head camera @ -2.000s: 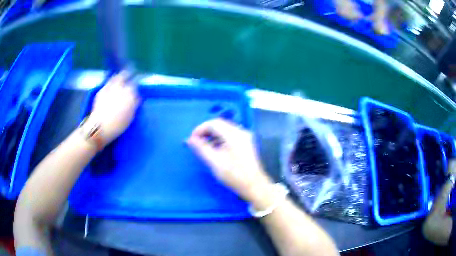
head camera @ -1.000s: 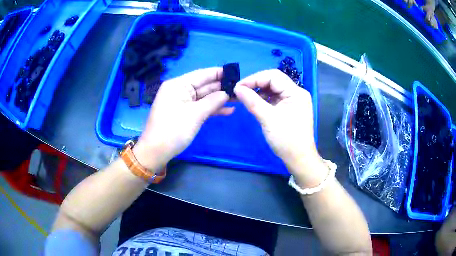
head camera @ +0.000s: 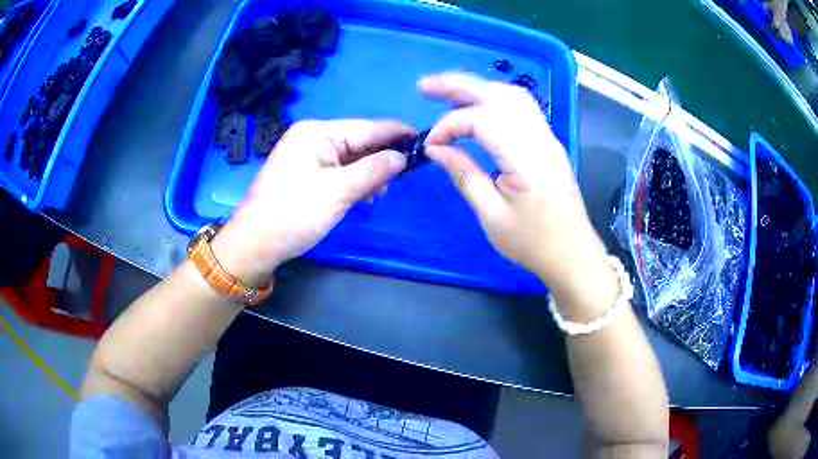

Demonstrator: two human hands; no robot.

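Observation:
A black plastic housing [head camera: 413,151] is held above the middle of the blue centre tray [head camera: 377,265]. My left hand [head camera: 309,184] is shut on its left end between thumb and fingers. My right hand [head camera: 520,170] touches its right end with thumb and fingertips; whether a small insert is between them is hidden. A heap of black housings [head camera: 269,67] lies at the tray's left. A few small round black inserts [head camera: 504,66] lie at the tray's upper right, partly hidden behind my right hand.
A deeper blue bin [head camera: 99,108] with black pieces stands at left. An open clear bag [head camera: 668,260] of dark parts lies right of the tray, beside a right-hand blue tray [head camera: 743,359]. A green conveyor [head camera: 628,36] runs behind. Part of another person's arm [head camera: 794,426] shows at lower right.
Since one second ago, the housing has tilted from upright to slanting and my right hand's fingers have spread more. Two seconds ago my hands were apart over the tray, the left at its far-left edge.

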